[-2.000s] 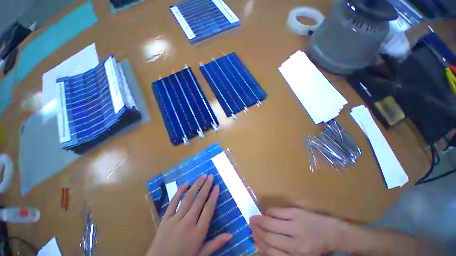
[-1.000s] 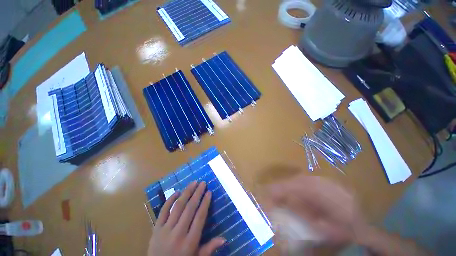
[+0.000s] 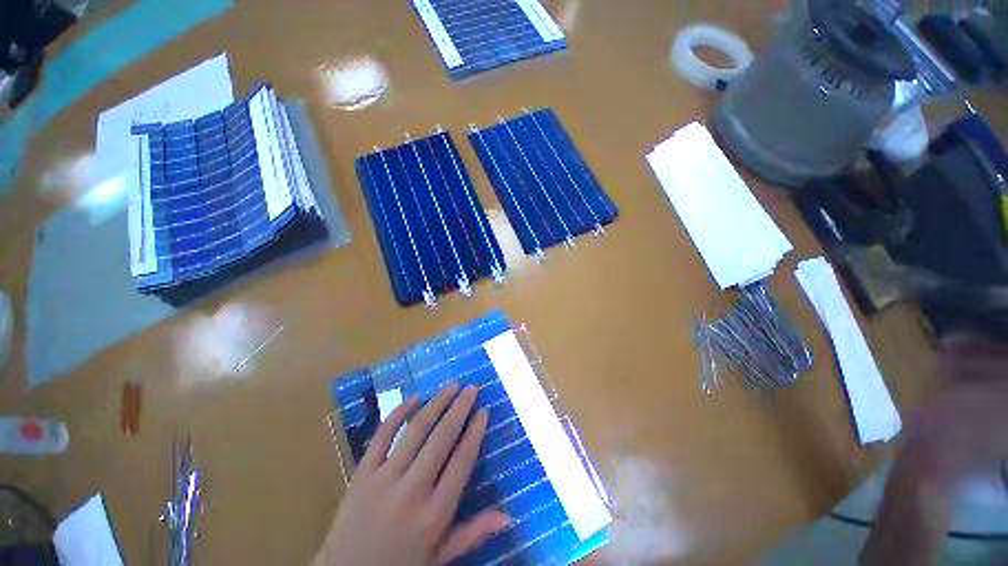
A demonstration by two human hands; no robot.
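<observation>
The blue solar cell panel [image 3: 514, 464] lies at the bottom centre with a white strip [image 3: 547, 437] along its right side. Part of a second white strip [image 3: 389, 402] shows at my left fingertips; my hand hides the rest. My left hand [image 3: 426, 475] lies flat on the panel, fingers slightly spread, holding nothing. My right hand [image 3: 962, 426] is at the right edge, blurred, away from the panel, near a dark stand with a yellowish pad [image 3: 879, 276]. A dark blurred shape is beside it; I cannot tell whether the hand holds it.
Two dark blue cell stacks [image 3: 429, 221] lie beyond the panel. A curved panel stack [image 3: 210, 199] is at left. White strips [image 3: 718, 205] and a silver ribbon pile [image 3: 757, 337] lie at right, near a grey cylinder [image 3: 801, 105]. A small bottle [image 3: 33, 435] is at the left edge.
My right hand has moved from the panel's right edge to the far right, by the dark stand. My left hand stays on the panel. The camera view has shifted slightly.
</observation>
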